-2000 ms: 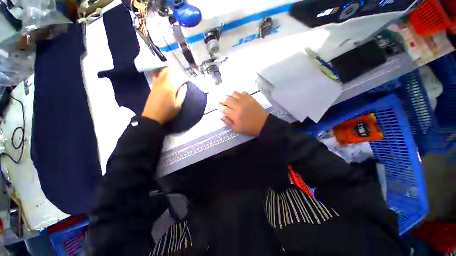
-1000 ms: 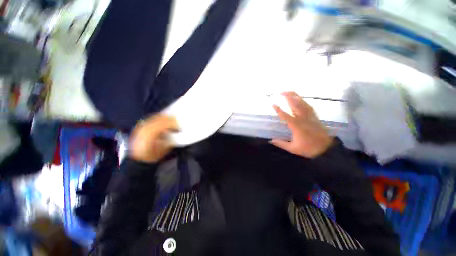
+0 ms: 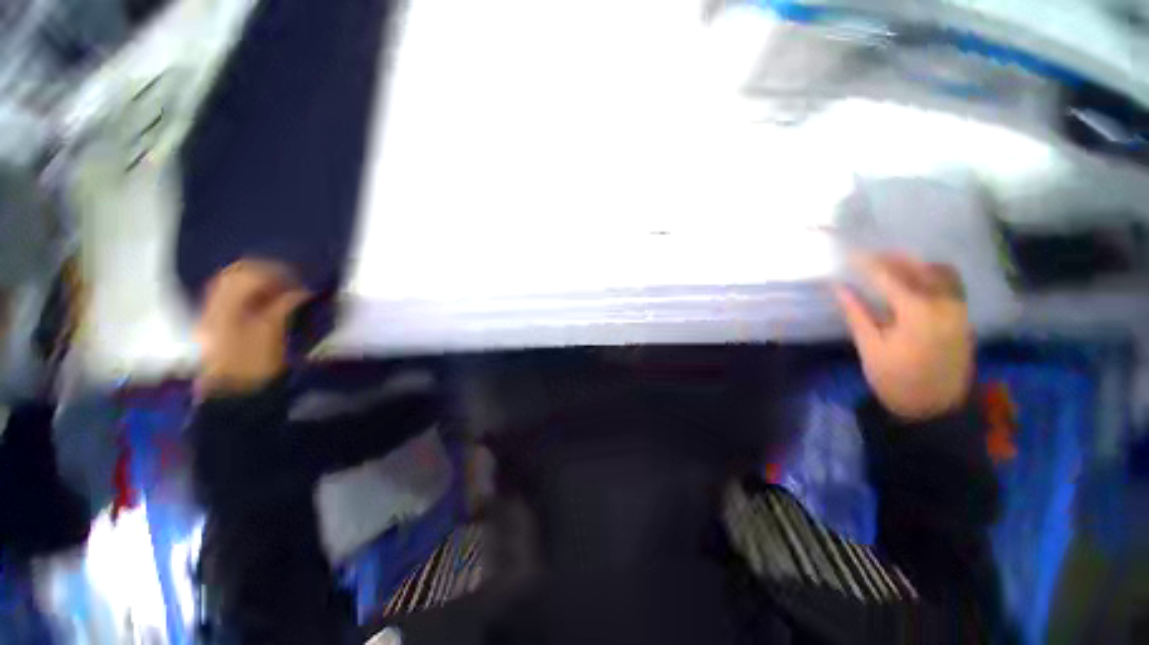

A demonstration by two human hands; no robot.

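Observation:
The long navy panel (image 3: 284,151) lies at the left of the white table, its lower end at the front edge. My left hand (image 3: 246,325) is on that lower end with bent fingers; blur hides whether it grips the fabric. A small dark piece shows just right of this hand. My right hand (image 3: 914,334) is at the table's front edge, thumb and fingers apart, its fingertips overlapping the lower part of the grey-white sheets (image 3: 926,227). I see nothing held in it. The whole view is blurred.
The white table (image 3: 567,164) is overexposed. The blurred machine (image 3: 869,69) is at the upper right, with a dark flat object (image 3: 1071,256) below it. Blue baskets are below the table at right (image 3: 1052,441) and left (image 3: 158,435). Grey fabric (image 3: 384,498) lies near my lap.
My hands have moved apart, left hand leftward and right hand rightward to the sheets. The narrower navy piece and white curved piece by my left hand no longer show on the table.

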